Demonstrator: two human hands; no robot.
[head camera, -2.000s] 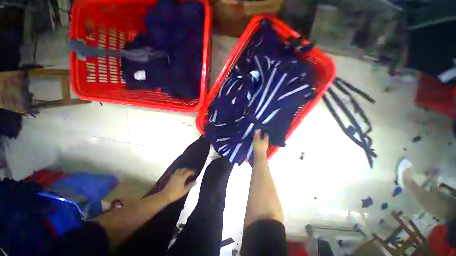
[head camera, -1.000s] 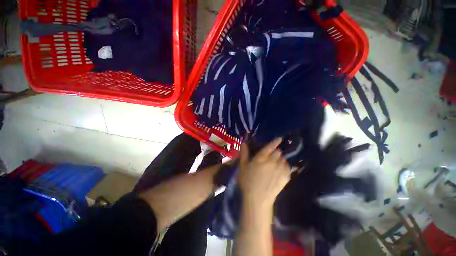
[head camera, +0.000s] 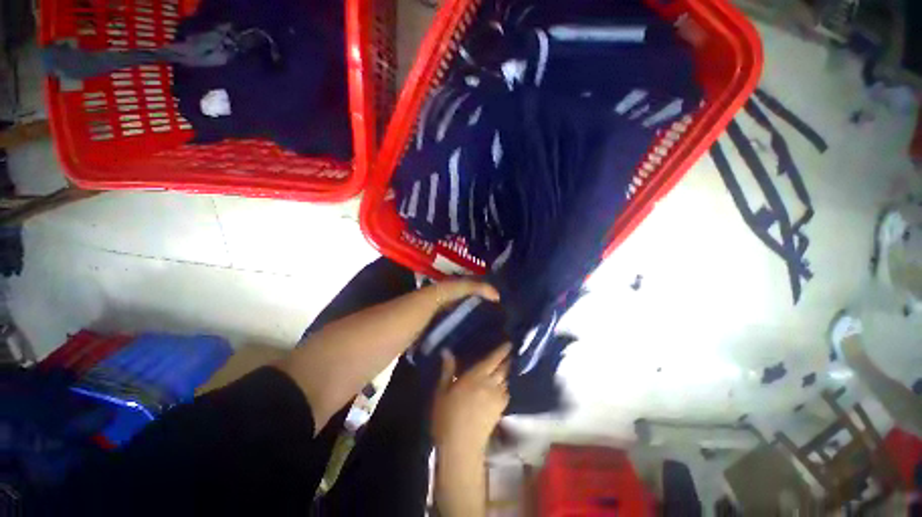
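Navy garment pieces with white stripes (head camera: 566, 151) fill the right red basket and hang over its near rim towards my lap. My left hand (head camera: 465, 293) holds the hanging navy cloth just below the basket's near corner. My right hand (head camera: 473, 399) grips the same cloth lower down, over my legs. The cloth between my hands shows a white stripe. Its lower end spreads to the right of my right hand. The fingertips of both hands are partly hidden by the cloth.
A left red basket (head camera: 212, 187) holds dark cloth, a grey strip and a small white piece (head camera: 215, 103). Black strips (head camera: 768, 192) lie on the floor at right. Blue cloth (head camera: 162, 369) is at lower left. A red box (head camera: 591, 483) and wooden stool (head camera: 834, 449) are at lower right.
Both hands came together on navy cloth from the right basket. The cloth swung out to the right, blurred, and now hangs nearer my lap. The view shifted so the baskets appear further left and higher.
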